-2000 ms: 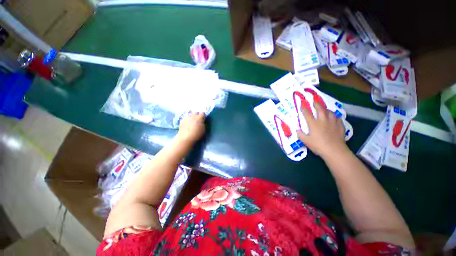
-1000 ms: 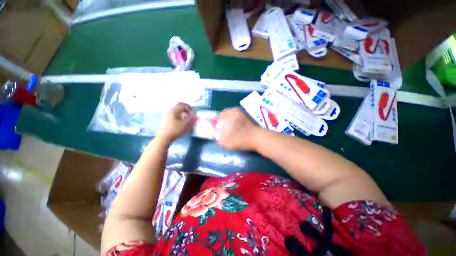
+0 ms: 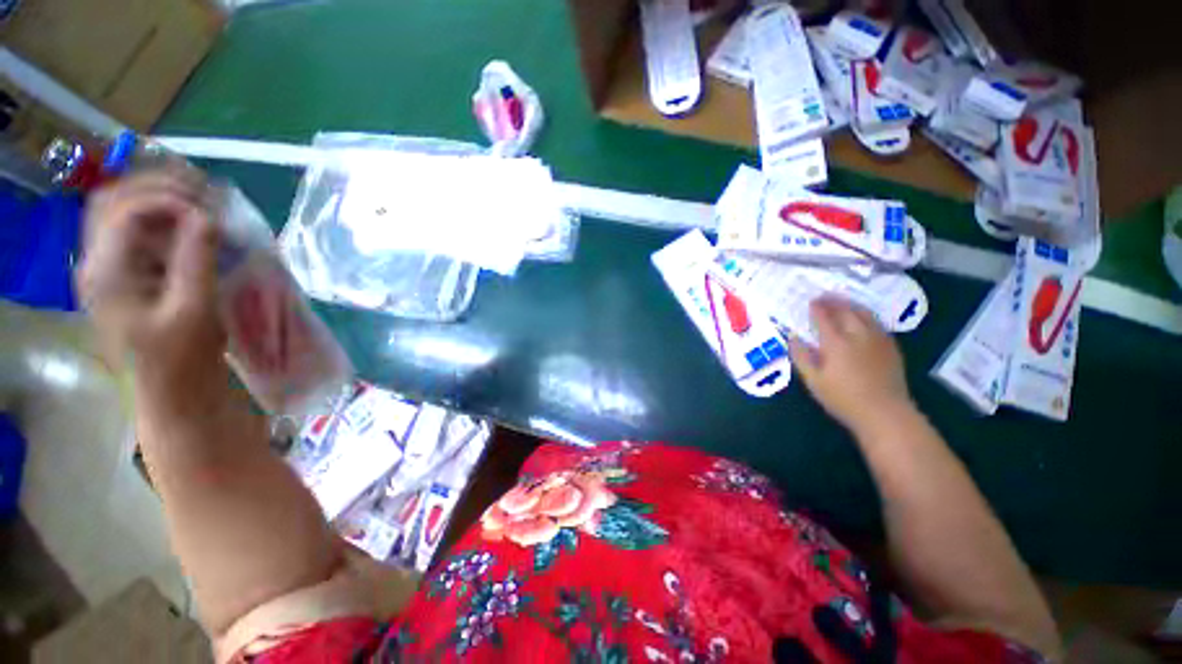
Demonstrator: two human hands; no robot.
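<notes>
My left hand is raised at the left, blurred, and grips the top of a bagged box, a blurred white and red box in clear film hanging over the carton below. My right hand rests with its fingers on the lower edge of a small group of retail boxes on the green bench; whether it grips one I cannot tell. Another retail box lies slanted at the left of that group. A pile of clear plastic bags, white under glare, lies between my hands.
The supply carton spills retail boxes at the back right. More boxes lie at the right. Bagged boxes fill the carton below the bench. A small pink and white item lies beyond the bags. A bottle stands far left.
My hands were together over a small item at the bench's front. My left hand has since moved left and up with a bagged box, and my right hand has moved back to the box group.
</notes>
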